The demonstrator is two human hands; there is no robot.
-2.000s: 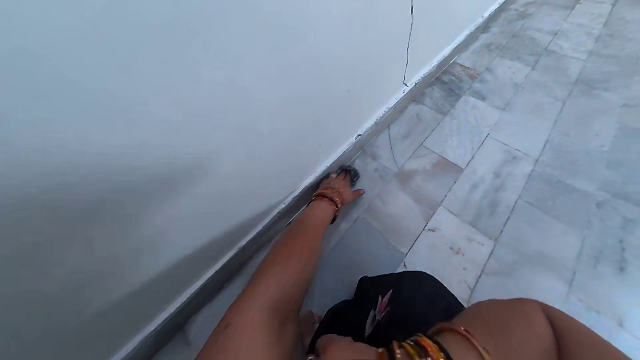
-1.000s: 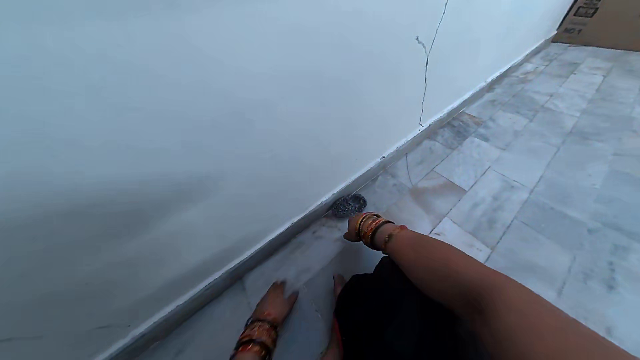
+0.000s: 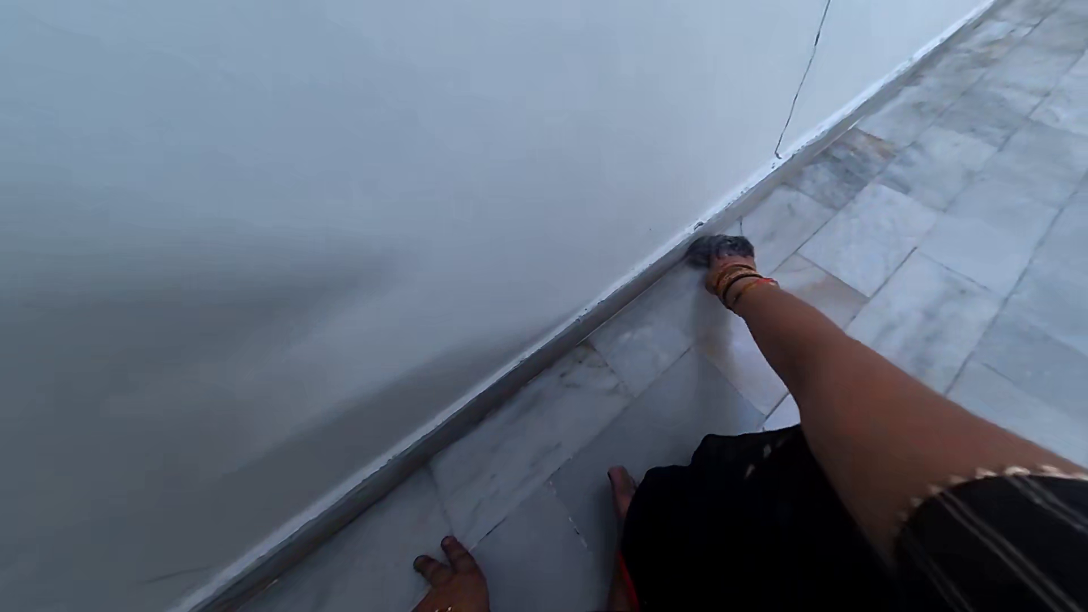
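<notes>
My right hand (image 3: 728, 265), with bangles at the wrist, reaches out at right of centre and grips a dark grey, mesh-like scrubbing pad or cloth (image 3: 719, 248); which of the two cannot be told. The pad lies on the floor against the low skirting (image 3: 586, 323) of the white wall. At the bottom edge of the view is my left hand (image 3: 455, 578), its fingers spread on the marble floor tiles (image 3: 544, 416), close to the skirting and holding nothing visible.
The pale wall (image 3: 382, 170) fills the left side, with a thin crack (image 3: 801, 85) running down it. Marble tiles stretch to the upper right. A bare foot (image 3: 622, 491) and black clothing (image 3: 748, 518) are at the bottom.
Two seconds ago my left arm reached out to the skirting; now that hand rests low on the floor. My right hand has moved onto the dark pad, which lay beyond its fingers one second ago.
</notes>
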